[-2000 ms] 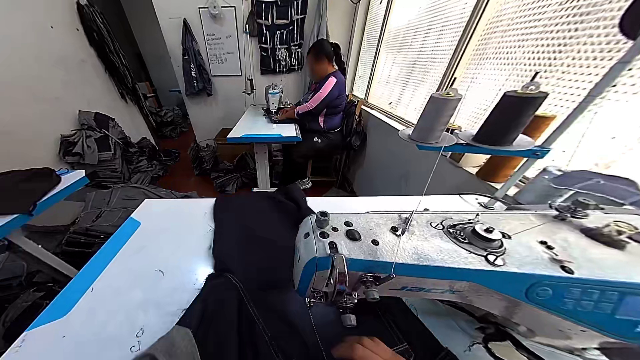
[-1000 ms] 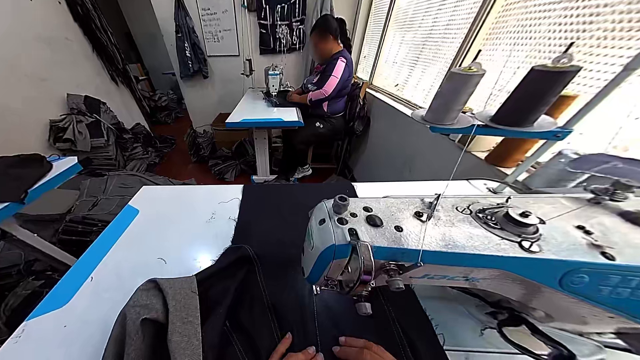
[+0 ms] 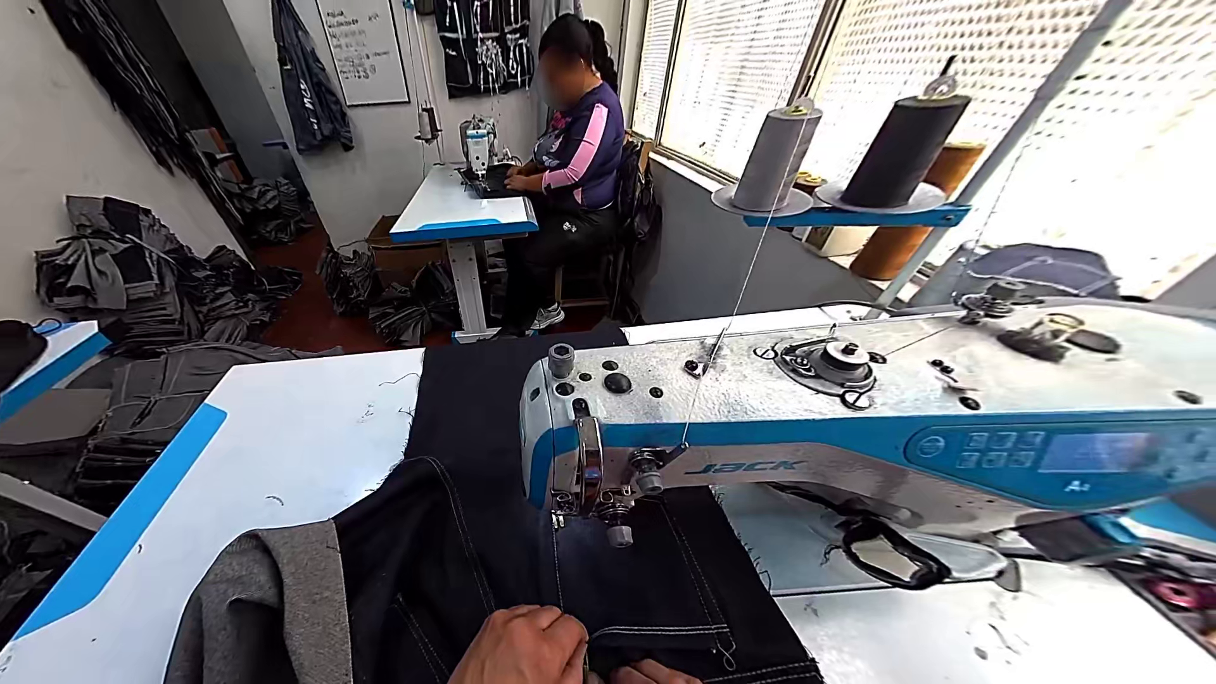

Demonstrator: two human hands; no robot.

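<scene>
Dark denim fabric (image 3: 475,408) with pale stitched seams lies across the table and under the head of a Jack sewing machine (image 3: 807,427). My left hand (image 3: 525,648) is curled on the denim at the bottom centre, gripping a fold below the needle area. Just right of it, my right hand (image 3: 654,673) touches the same fabric; only its fingers show at the bottom edge. A gray cloth piece (image 3: 309,594) joined to the denim hangs at the lower left. White thread runs from the gray thread cone (image 3: 777,157) down to the machine.
A black thread cone (image 3: 907,152) stands on the blue rack. Ahead, a co-worker (image 3: 584,142) sits at another sewing table (image 3: 465,217). Garment piles (image 3: 142,275) lie on the floor at left. A black-handled tool (image 3: 893,556) rests beneath the machine arm.
The left hand has gone from flat with fingers spread to curled on the denim. The right hand has moved lower, mostly out of view.
</scene>
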